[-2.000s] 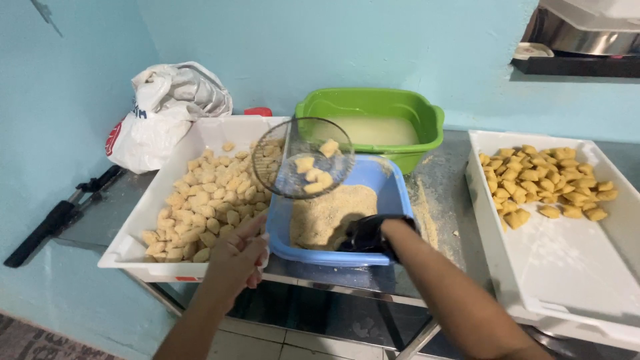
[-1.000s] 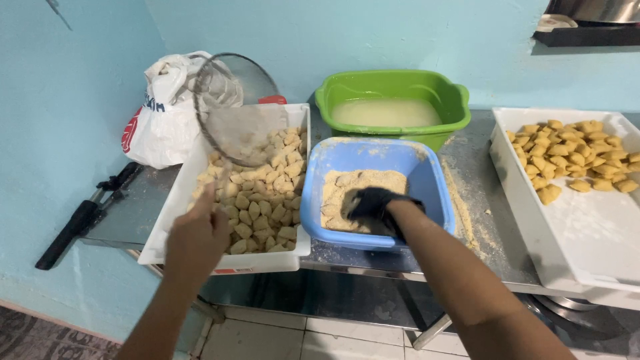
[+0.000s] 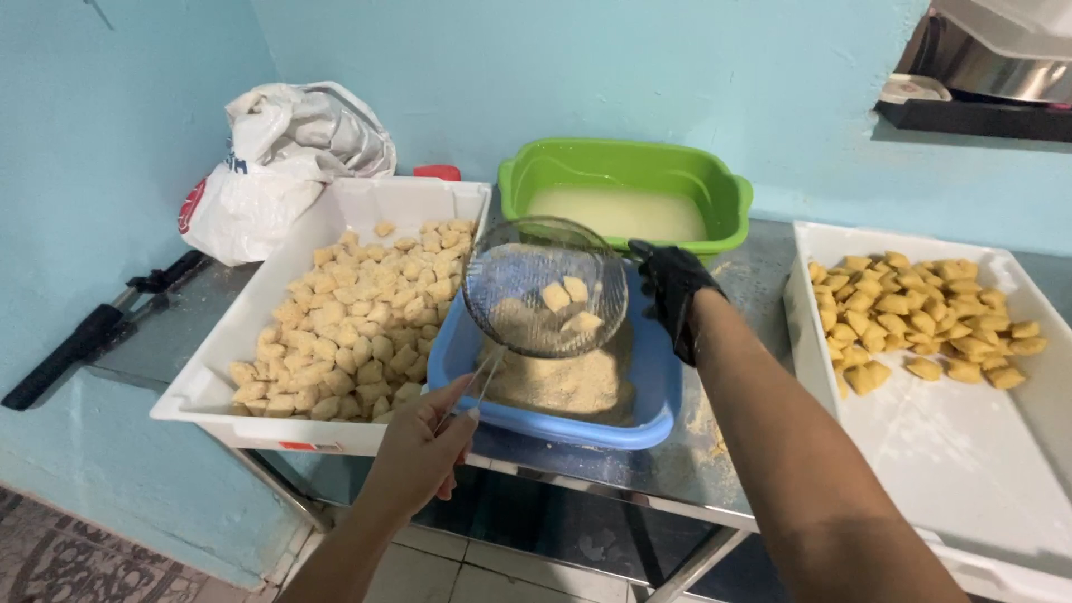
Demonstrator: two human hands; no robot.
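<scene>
My bare left hand (image 3: pixel 431 440) grips the wire handle of a round mesh strainer (image 3: pixel 544 322), which is over the blue plastic basin (image 3: pixel 662 431). A few pale dough pieces (image 3: pixel 555 296) lie in the strainer. Breadcrumb-like powder (image 3: pixel 578 389) covers the basin's bottom. My right hand (image 3: pixel 672 289), in a black glove, is just right of the strainer by the basin's back right corner, holding nothing that I can see. Left of the basin, a white tray (image 3: pixel 193 389) holds many coated pieces (image 3: pixel 352 327). Behind stands a green basin (image 3: pixel 737 205) of cloudy, pale liquid (image 3: pixel 620 212).
A second white tray (image 3: pixel 997 452) with yellow uncoated pieces (image 3: pixel 921 310) stands at the right. A white plastic bag (image 3: pixel 268 184) and a black-handled tool (image 3: pixel 84 335) lie at the left. Crumbs dust the metal table (image 3: pixel 741 419). The wall is behind.
The strainer has moved from above the left tray to over the blue basin. My gloved right hand has risen out of the powder to the basin's back right side.
</scene>
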